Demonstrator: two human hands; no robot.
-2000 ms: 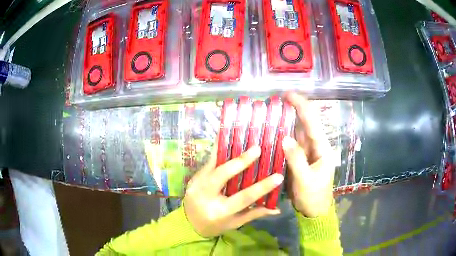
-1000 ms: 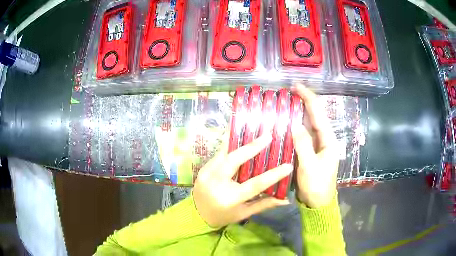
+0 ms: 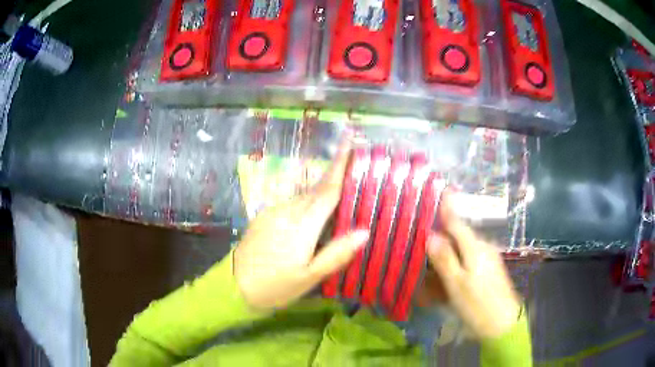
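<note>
Several red phones [image 3: 388, 233] stand on edge side by side in a row, their narrow sides up, at the near edge of the grey taped mat [image 3: 187, 168]. My left hand [image 3: 291, 247] holds the row from the left, its thumb across the near part. My right hand [image 3: 474, 272] is at the right side of the row, fingers near the last phone; it is blurred. Beyond the mat, a clear plastic tray [image 3: 287, 97] holds several red phones face down, each with a black ring [image 3: 360, 56].
A white bottle with a blue cap [image 3: 44, 50] is at the upper left. Another clear tray with red phones [image 3: 641, 89] is at the right edge. White sheets [image 3: 47, 279] hang at lower left beside a brown carton [image 3: 118, 279]. The dark green bench [image 3: 582, 172] surrounds the mat.
The row of phones has moved toward me and its tops now slant. My left fingers have shifted from across the phones to their left side. My right hand has moved nearer and right.
</note>
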